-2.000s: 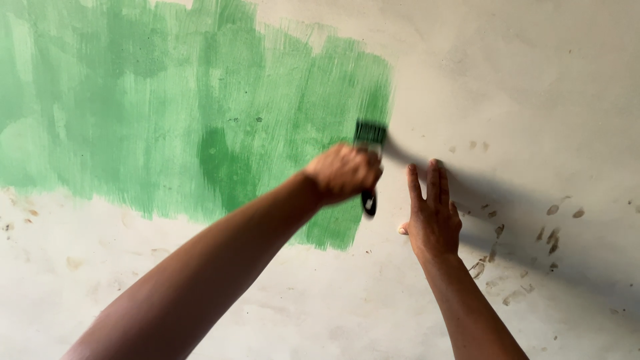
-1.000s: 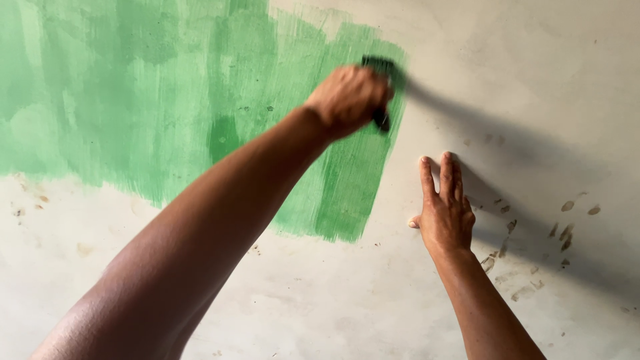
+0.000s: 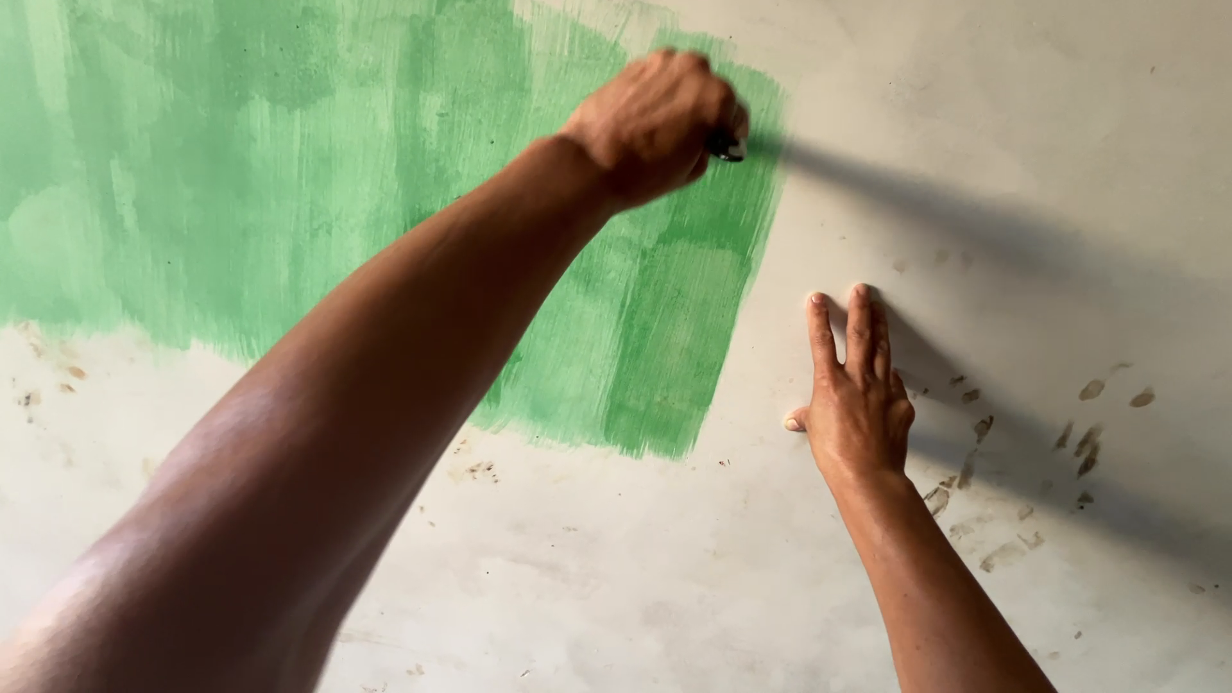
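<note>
My left hand [image 3: 664, 120] is closed around a paintbrush near the upper right edge of the green paint [image 3: 318, 183]. Only the dark, rounded end of the paintbrush handle [image 3: 728, 146] shows below the fingers; its bristles are hidden behind the hand. Lower and to the right, my right hand [image 3: 861, 404] rests palm-first on the unpainted whitish wall [image 3: 616, 568], its fingers spread and pointing upward, holding nothing. The paint lies in streaky, mostly vertical strokes, with darker green in a band at its right side.
Brown smudges [image 3: 1088, 448] mark the wall to the right of my right hand, and smaller spots [image 3: 476, 470] lie below the paint. Long shadows of the hands stretch toward the right. My left forearm crosses in front of the painted area.
My left hand has moved up the wall with the paintbrush, whose bristles showed above the hand two seconds ago and are now hidden. The right hand stays on the wall.
</note>
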